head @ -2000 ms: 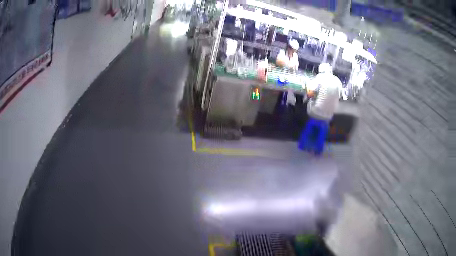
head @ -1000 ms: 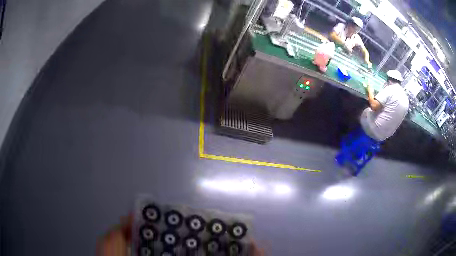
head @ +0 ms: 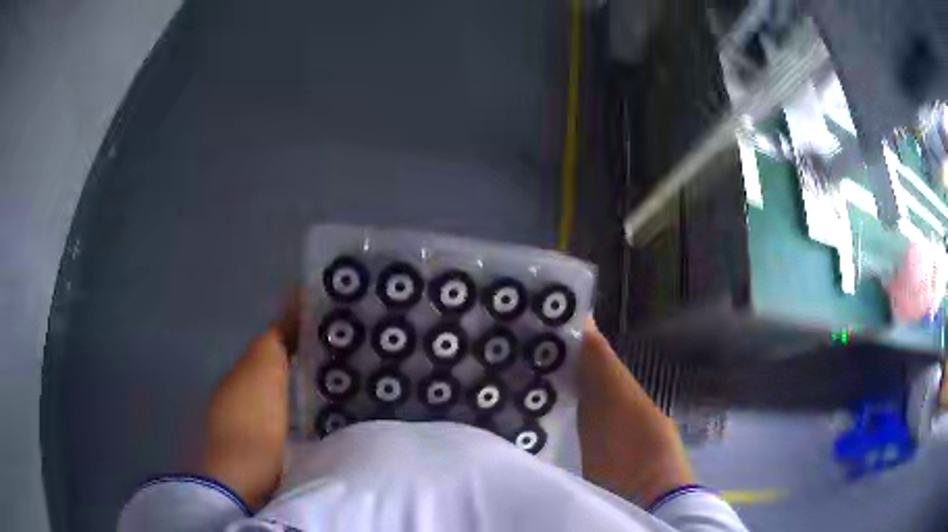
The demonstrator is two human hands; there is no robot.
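A clear blister tray [head: 416,247] is held level in front of my white shirt. Small round parts [head: 453,292], black discs with pale centres, sit in rows in it, and the shirt hides the nearest ones. My left hand [head: 289,322] holds the tray's left edge; its fingers are mostly hidden. My right hand [head: 589,338] holds the right edge, fingers also hidden by the tray. Whether more trays lie beneath cannot be told.
A green-topped conveyor bench [head: 790,255] stands at the right, blurred, with clear glossy things and a pinkish thing on it. A blue stool [head: 875,436] is at the lower right. A yellow lane line [head: 570,135] runs along the grey floor beside the bench.
The tray and both forearms have come up into fuller view. The bench has shifted right and closer in the view. The two people at it are no longer seen.
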